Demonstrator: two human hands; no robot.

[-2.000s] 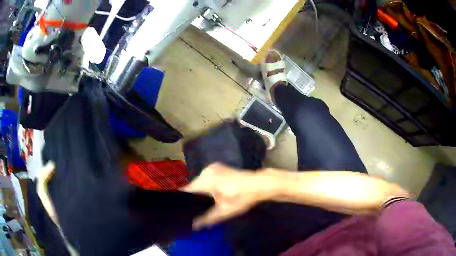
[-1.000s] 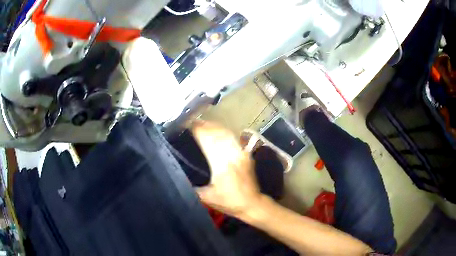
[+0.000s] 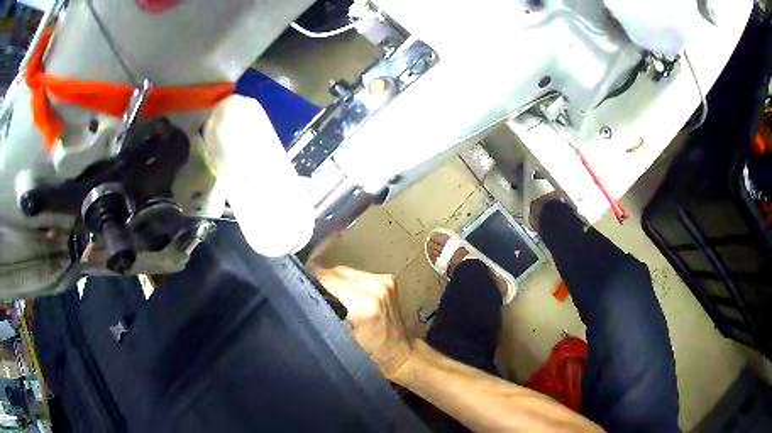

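Observation:
A large black padded bag piece point(image 3: 245, 338) fills the lower left, its long raised edge running diagonally from under the sewing machine head point(image 3: 195, 42). My right hand point(image 3: 364, 317) reaches in from the lower right. Its fingers are curled over the edge of the bag piece, just right of a white rounded machine part point(image 3: 262, 182). The needle area is hidden behind the head and this white part. My left hand is not in view.
Orange-red cloth point(image 3: 161, 100) is tied round the head above dark knobs point(image 3: 110, 224). A foot pedal point(image 3: 505, 243) and sandalled foot are on the floor. A red object point(image 3: 563, 372) lies between the legs. A black crate point(image 3: 703, 245) stands at right.
The view has moved in close to the machine head. My right hand has gone from the loose black fabric to the bag piece's edge beside the machine, and its fingers have closed there.

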